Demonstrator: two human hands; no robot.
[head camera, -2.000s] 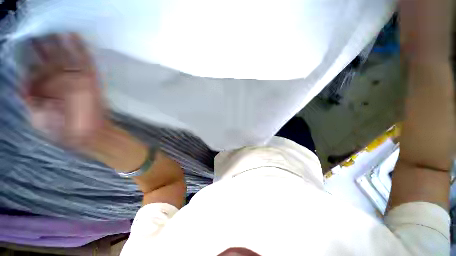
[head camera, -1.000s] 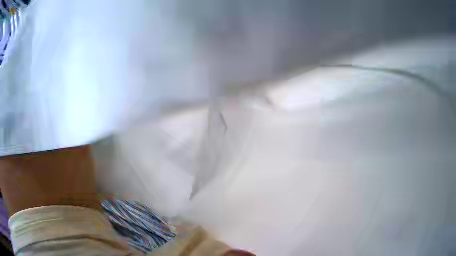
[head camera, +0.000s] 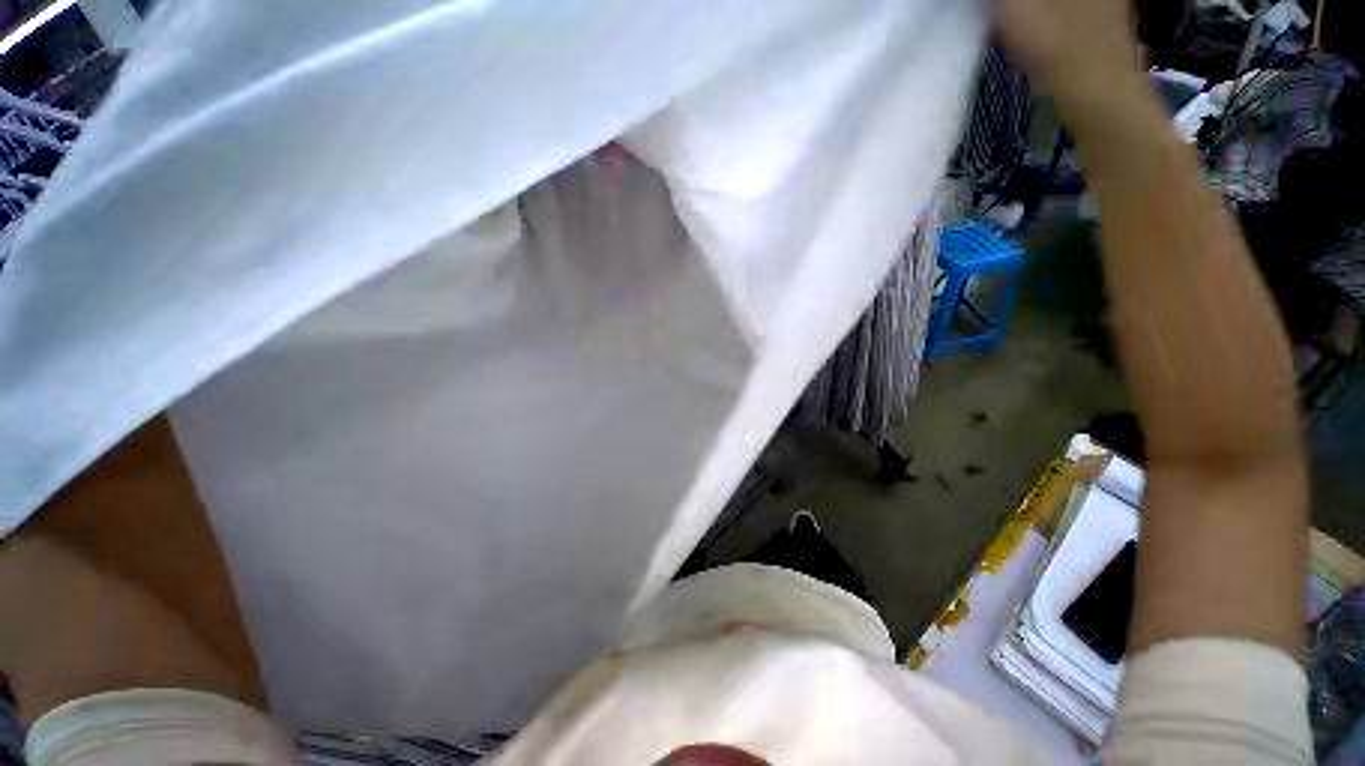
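Note:
The white lining (head camera: 449, 90) is lifted and spread wide across the upper left, its lower edge running diagonally. Under it a duller grey-white layer (head camera: 479, 494) hangs down, with a small reddish spot near its top. My right hand (head camera: 1040, 30) is at the top edge, partly cut off and blurred, closed on the raised right edge of the lining. My left forearm goes up under the lining at the lower left; my left hand is hidden by the cloth.
Striped garments (head camera: 883, 337) hang behind the lining. A blue stool (head camera: 976, 270) stands on the grey floor. At the lower right, a side table (head camera: 958, 659) with yellow tape along its edge holds white papers (head camera: 1055, 629) and a dark phone (head camera: 1105, 603).
The cloth that blurred across the view has been lifted and opened out. My right arm, out of view one second ago, shows again, raised. The stool, floor and side table are visible again.

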